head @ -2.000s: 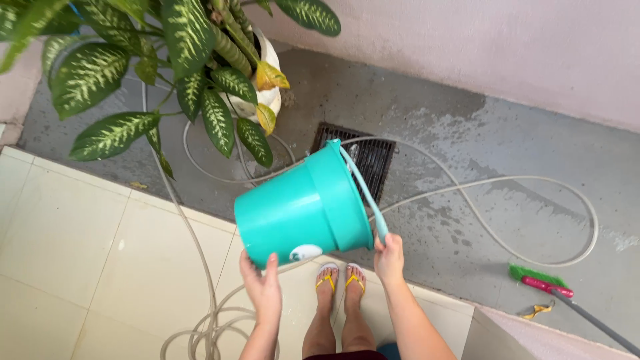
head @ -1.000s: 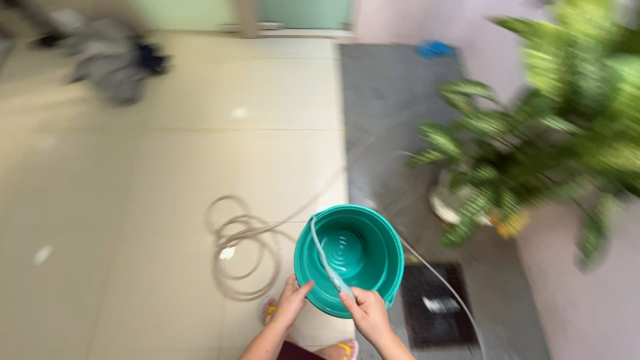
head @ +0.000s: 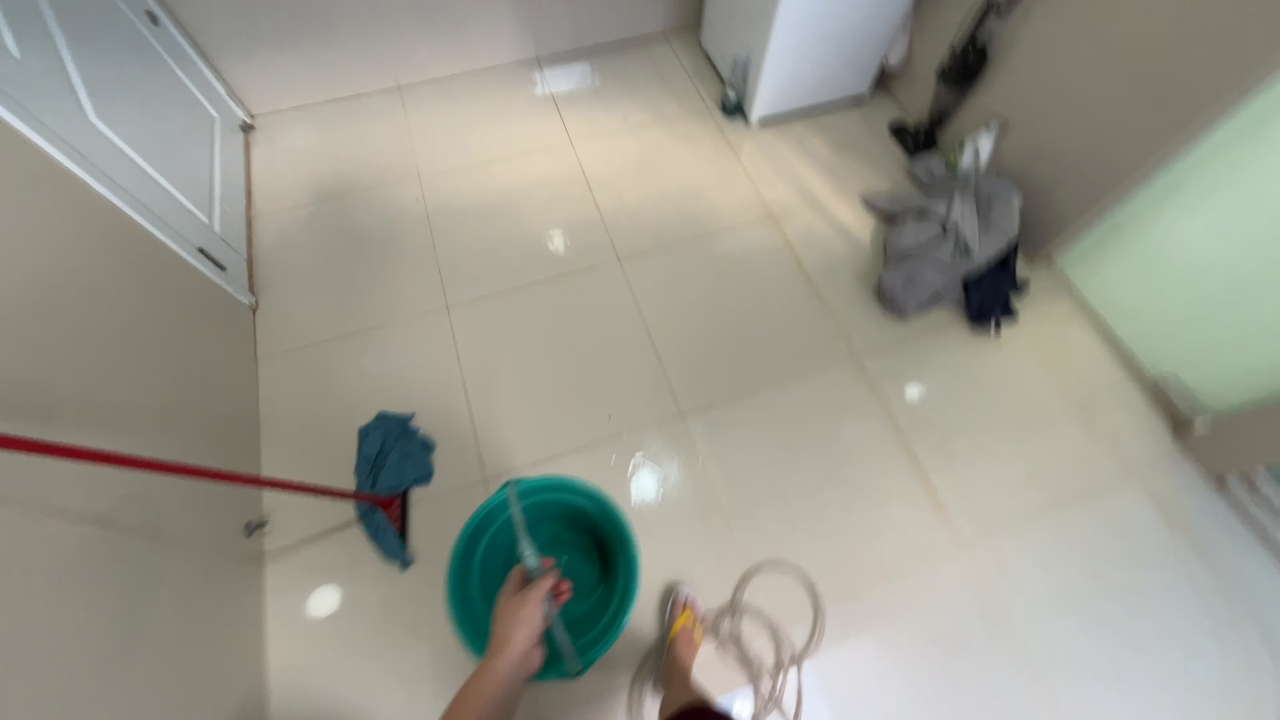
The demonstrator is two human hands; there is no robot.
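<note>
My left hand is closed around the grip of the handle of a teal plastic bucket. The bucket hangs upright, its open top facing me, and nothing is plainly seen inside. My right hand is out of view. Just right of the bucket is a foot in a yellow-strapped flip-flop. Beside the foot, loops of a pale hose lie on the tiles. Left of the bucket, a blue cloth is draped over the head of a red-handled floor squeegee or mop.
Glossy beige tiles form the floor. Grey and dark fabric lies heaped at the upper right, near a white cabinet or appliance. A white panelled door is at the upper left. A doorstop projects from the left wall.
The view has swung far round, away from the plant and drain. Both hands were on the bucket earlier; now only my left hand shows, on its handle. The blue cloth and red pole have come into view.
</note>
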